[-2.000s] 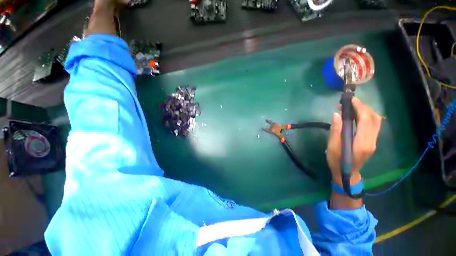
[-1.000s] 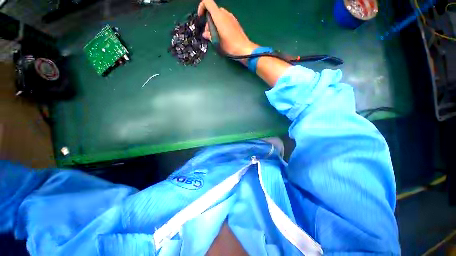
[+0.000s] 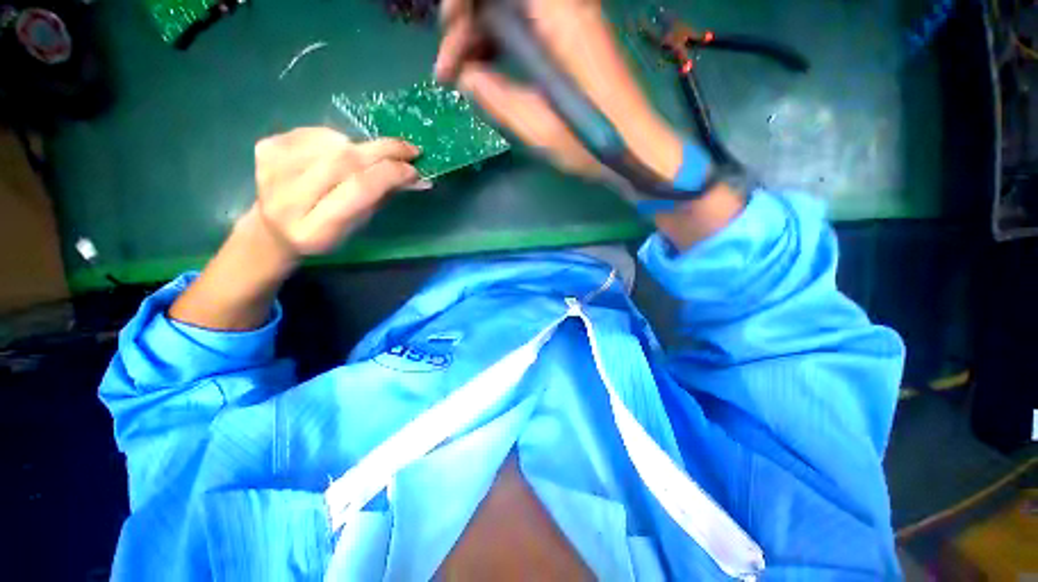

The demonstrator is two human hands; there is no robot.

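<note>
My left hand [image 3: 330, 188] grips the lower left edge of a green circuit board [image 3: 427, 127], its solder-dotted face up, over the mat near its front edge. My right hand [image 3: 546, 97], blurred, is just right of and above the board. It holds the thick black handle of the soldering iron [image 3: 546, 80], which slants from the top of the picture down to the wrist. The iron's tip is not visible. Whether my right fingers also hold a small component cannot be told.
Orange-and-black side cutters [image 3: 685, 48] lie open on the green mat [image 3: 854, 148] at right. Another green board [image 3: 176, 14] is at the upper left. A short pale wire piece [image 3: 302, 57] lies below it. The dark component heap [image 3: 410, 9] is cut off at the top. A fan [image 3: 43, 32] stands far left.
My left hand has come into view holding a board. My right hand has moved from the component heap toward me, beside that board. The view has shifted, and the cutters show again.
</note>
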